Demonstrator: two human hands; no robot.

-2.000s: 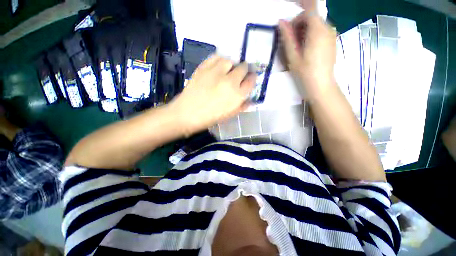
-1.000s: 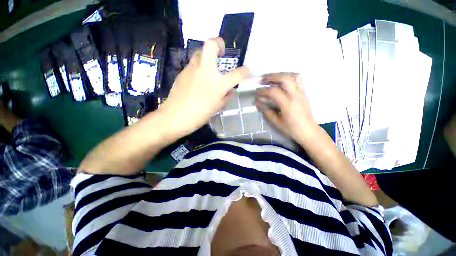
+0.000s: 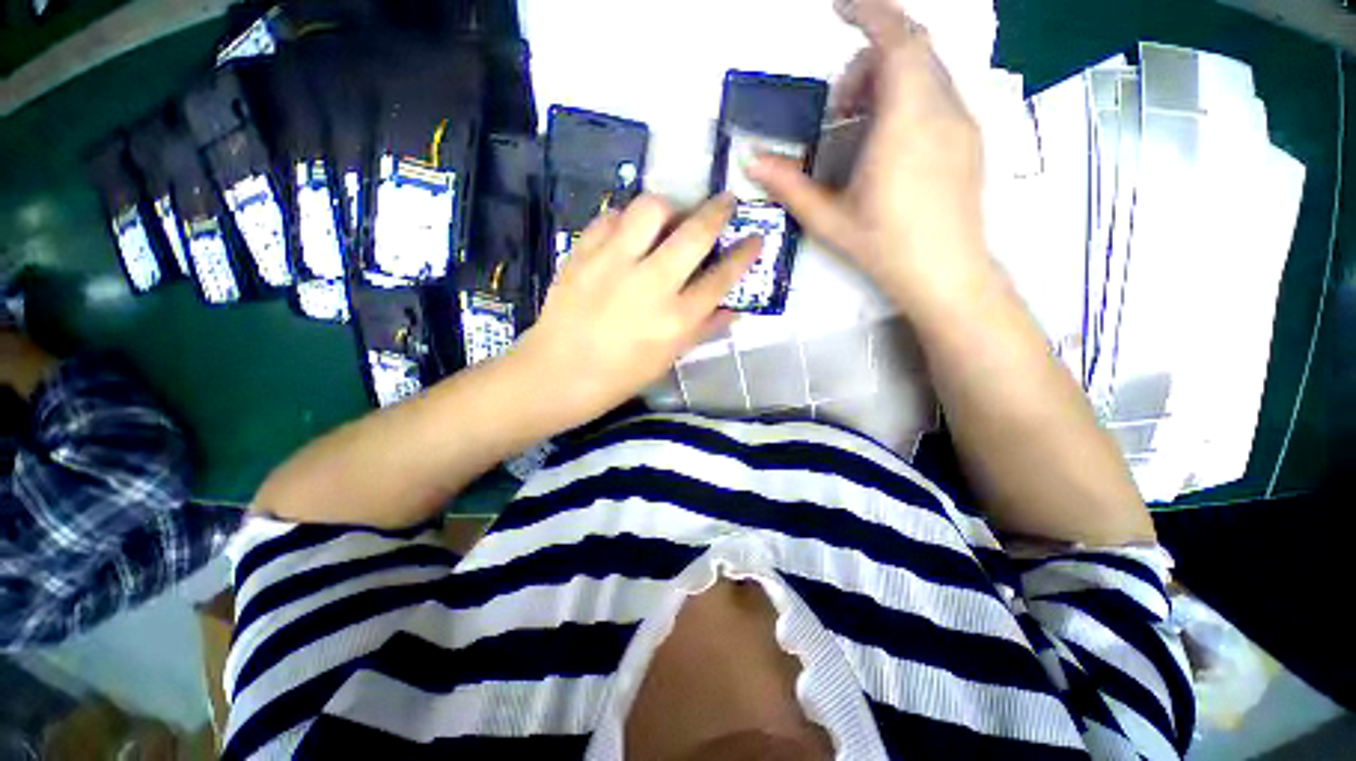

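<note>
A black phone unit (image 3: 770, 107) lies upright on white sheets in front of me, its white-blue keypad area toward my body. My left hand (image 3: 632, 298) rests its fingertips on the unit's lower left side and keypad area. My right hand (image 3: 907, 186) is at the unit's right, its thumb over the middle of the unit at a small pale patch; whether it holds a piece is unclear. A sticker sheet (image 3: 773, 372) with grey rectangles lies below the unit. Another phone unit (image 3: 595, 141) lies just left, partly under my left hand.
A pile of phone units (image 3: 431, 208) lies overlapping at the left on the green bench top (image 3: 194, 402). Spare sticker sheets (image 3: 1205, 298) are fanned at the right. White backing sheets (image 3: 640, 45) lie under the work. A person's plaid sleeve (image 3: 97, 476) is at the left edge.
A second ago the right hand was at the sticker sheet and the left hand was on a unit farther up. Now both hands are at the unit, which lies right of there.
</note>
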